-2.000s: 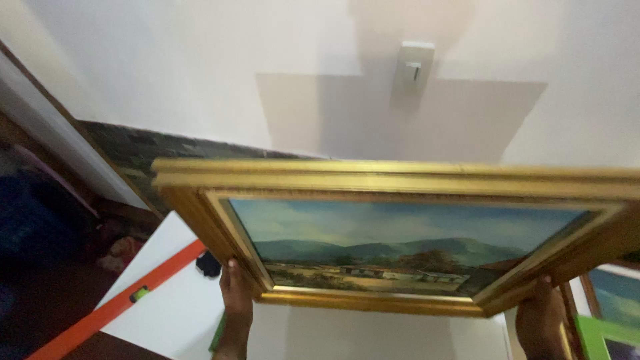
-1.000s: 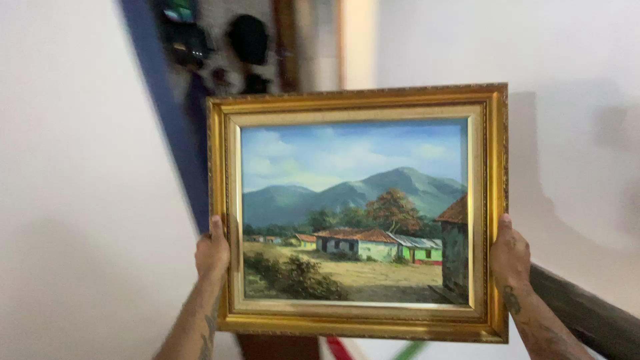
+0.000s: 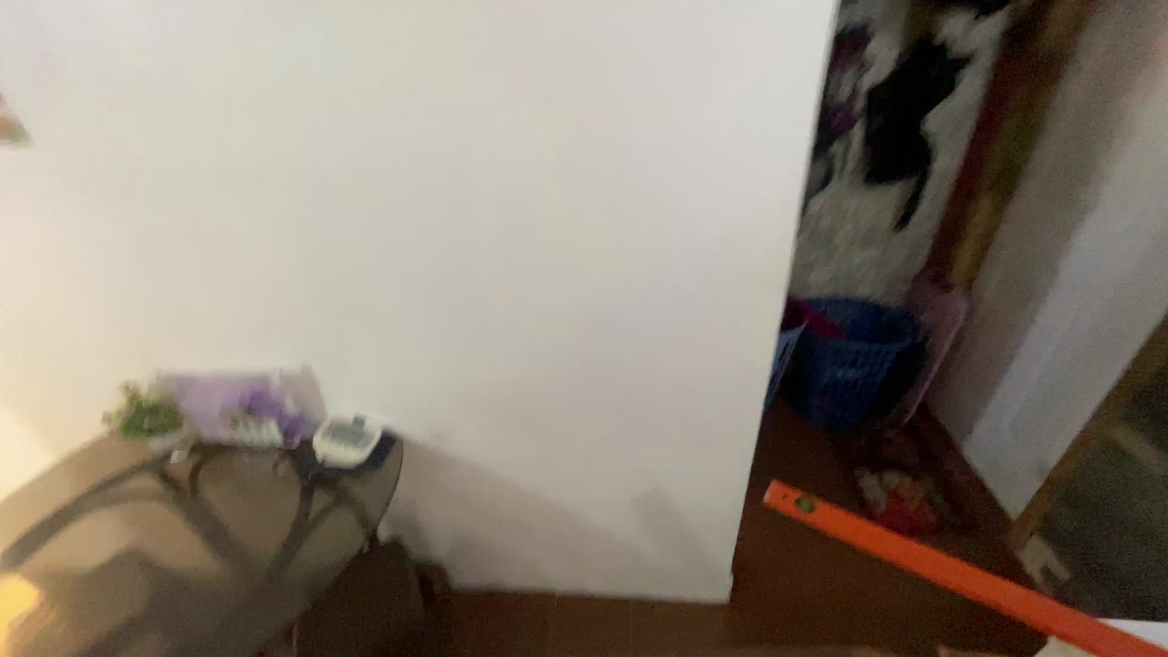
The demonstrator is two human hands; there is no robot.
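Note:
Neither my left hand nor my right hand can be made out in the head view, and the gold-framed landscape painting is out of sight too. An orange spirit level (image 3: 931,561) runs diagonally at the lower right, its far end over the brown floor and its near end by a white surface (image 3: 1136,630) in the corner. On the left, a glass table (image 3: 237,538) with dark curved supports stands against the white wall. It carries a white device with a small display (image 3: 347,441), a purple package (image 3: 242,406) and a green plant-like item (image 3: 144,411). The view is blurred.
A white wall (image 3: 547,274) fills the middle and ends at an opening on the right. Beyond it are a blue plastic basket (image 3: 849,365), a pink object (image 3: 935,333) and dark hanging items (image 3: 908,109). A dark, low object (image 3: 370,598) stands beside the glass table.
A second ago both hands held the gold-framed painting upright by its sides; now hands and painting are out of view. The view has swung strongly to the glass table and the opening.

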